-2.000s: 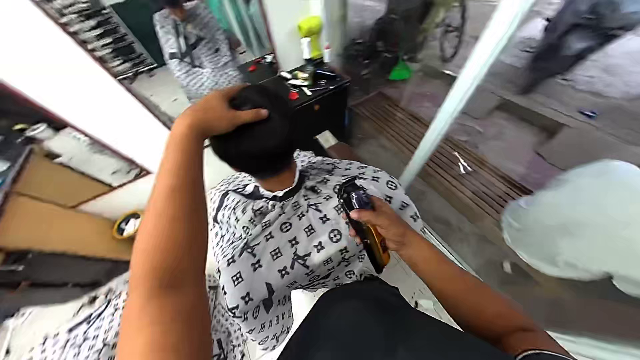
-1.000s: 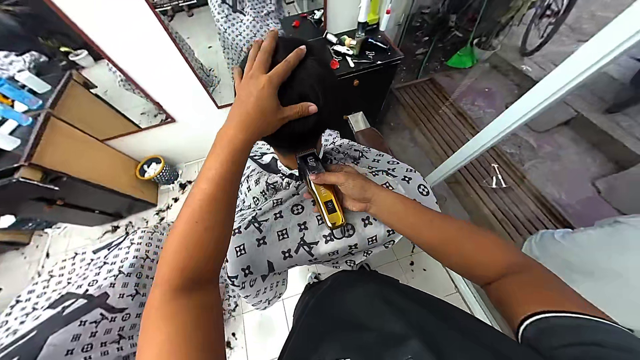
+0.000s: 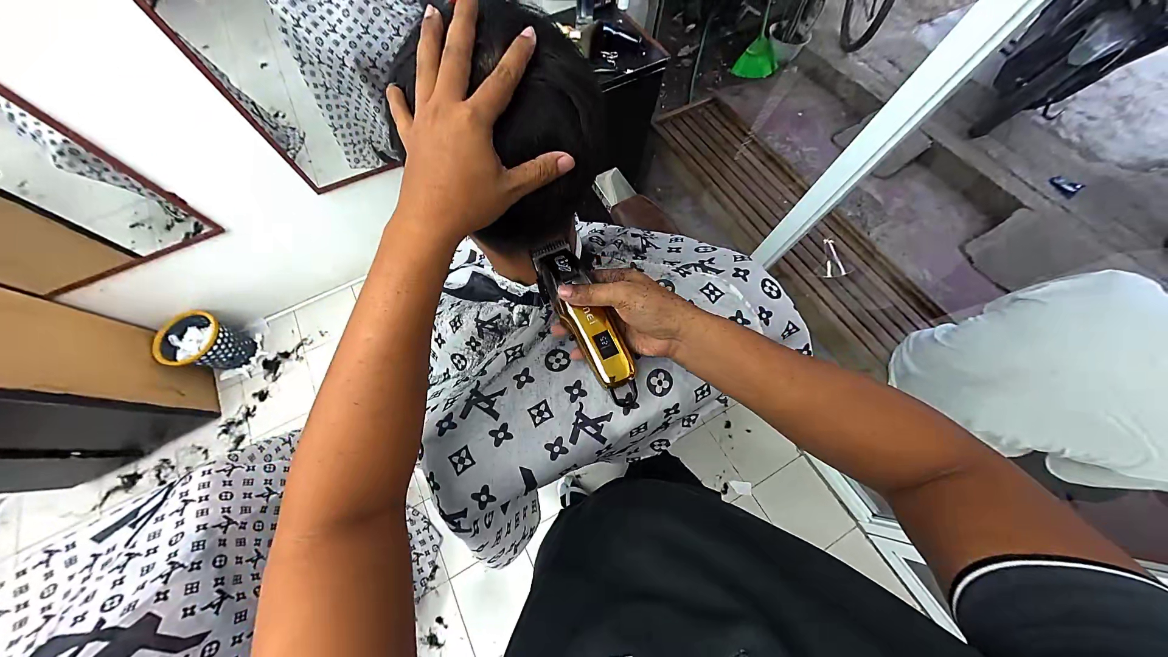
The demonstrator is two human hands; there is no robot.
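My left hand lies with spread fingers on the back of a seated person's dark-haired head, holding nothing. My right hand is closed around a gold and black cordless hair clipper. The clipper points up, its comb-like front end at the nape hair, just above the collar. A white barber cape with black patterns covers the person's shoulders and back, with hair clippings on it. The person's face is hidden.
At the left are framed mirrors, a wooden cabinet and a yellow-rimmed waste basket. Another caped person is at lower left. A black counter, a glass door frame and a slatted bench stand beyond. Hair clippings dot the tiles.
The clipper has gone from beside the person's upper back to the nape, where it was also one second ago. My left hand has spread its fingers on the head. The view has shifted.
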